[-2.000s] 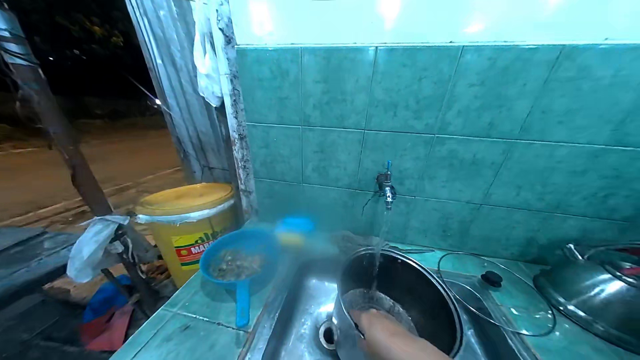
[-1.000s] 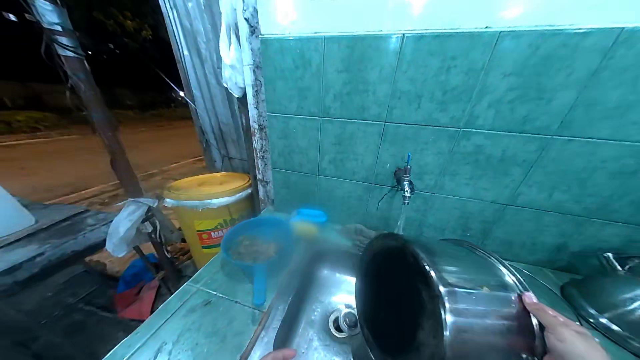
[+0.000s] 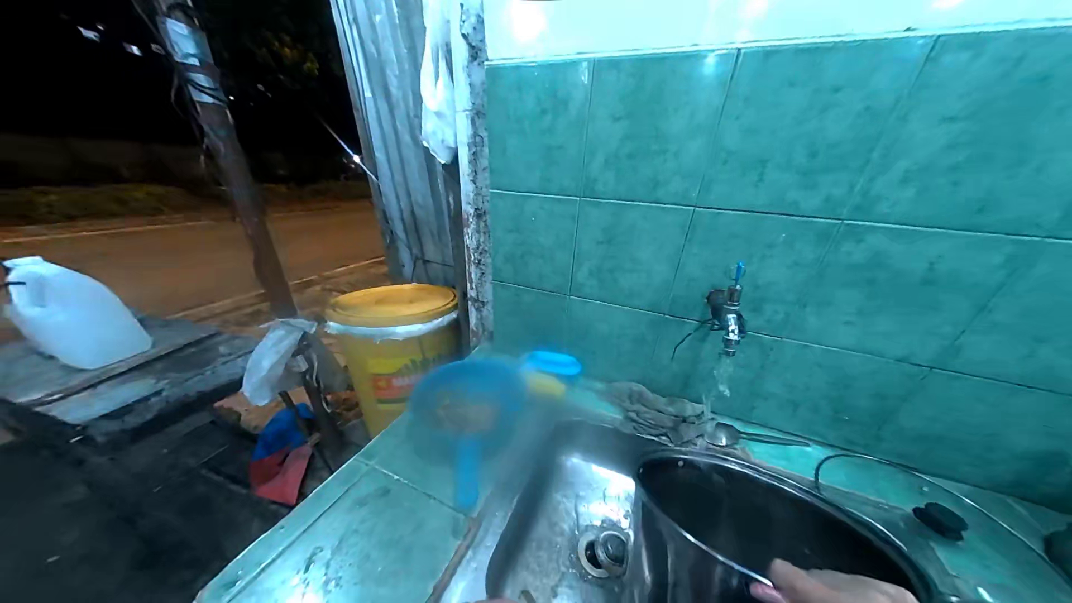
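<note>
A large dark-insided metal pot (image 3: 670, 544) stands tilted in the stainless steel sink (image 3: 536, 536). My right hand (image 3: 837, 584) grips its near rim at the bottom edge. Of my left hand (image 3: 494, 600) only a fingertip shows at the bottom edge, left of the pot; what it touches is hidden. Water runs from the wall faucet (image 3: 732, 322) behind the pot's far rim. A crumpled grey cloth (image 3: 657, 414) and a metal spoon (image 3: 724, 434) lie at the sink's back edge.
A blurred blue plastic dipper (image 3: 467, 473) sits on the tiled counter, left of the sink. Behind it is a yellow bucket (image 3: 394, 306). A glass lid (image 3: 888, 494) with a black knob lies right of the pot. A white jug (image 3: 75, 314) stands on a bench at far left.
The pot was tipped on its side a second ago and now has its mouth facing more upward. My left hand has dropped mostly out of view. The view has swung left.
</note>
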